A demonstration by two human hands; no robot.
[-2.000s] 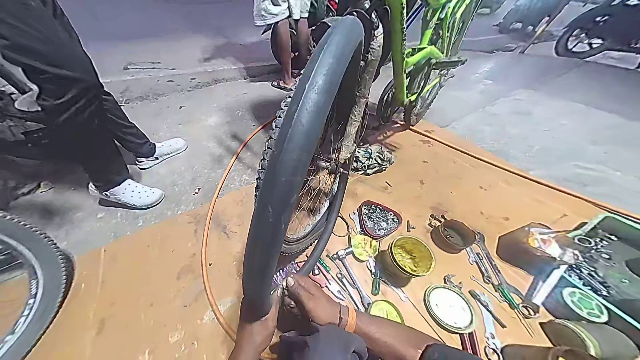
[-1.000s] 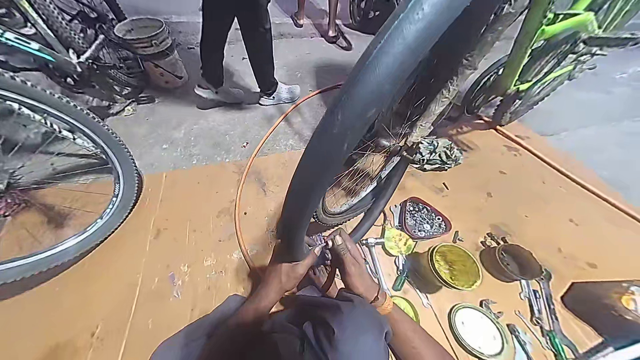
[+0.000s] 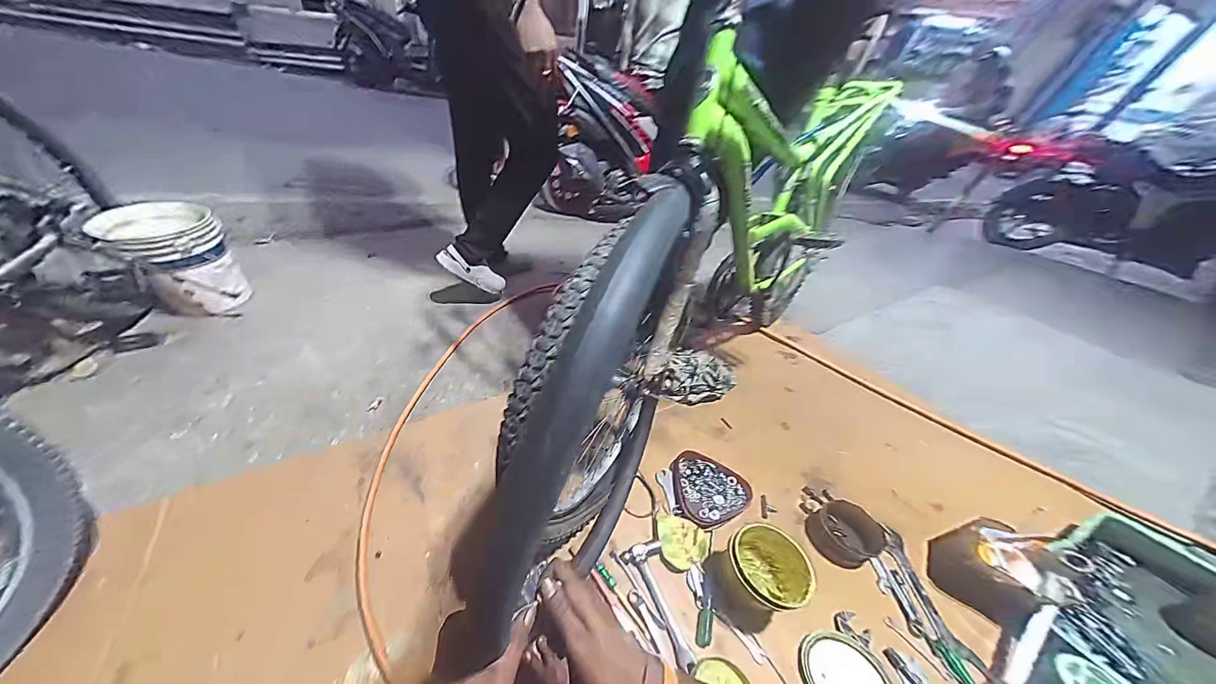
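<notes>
A swollen black inner tube point(image 3: 570, 399) arches beside the knobbly bicycle tyre point(image 3: 543, 375) of a wheel still in its fork. At the lower end of the tube, my right hand point(image 3: 594, 622) has its fingers closed on a small part of it. My left hand point(image 3: 503, 660) lies close against it at the bottom edge, partly cut off, with its thumb at the same spot. What lies between the fingertips is too small to tell. The wheel belongs to a green bicycle frame point(image 3: 736, 171).
Right of the wheel lie a tray of small metal parts point(image 3: 711, 489), a yellowish tin point(image 3: 772, 567), a dark round tin point(image 3: 845, 534), spanners point(image 3: 655, 594) and a green crate point(image 3: 1149, 560). An orange hose point(image 3: 380, 475) curves left. A person point(image 3: 494, 123) stands beyond, near a bucket point(image 3: 171, 256).
The view has swung upward and to the side. The person in dark trousers has moved to the right, nearer the wheel. Both hands stay at the tube's lower end.
</notes>
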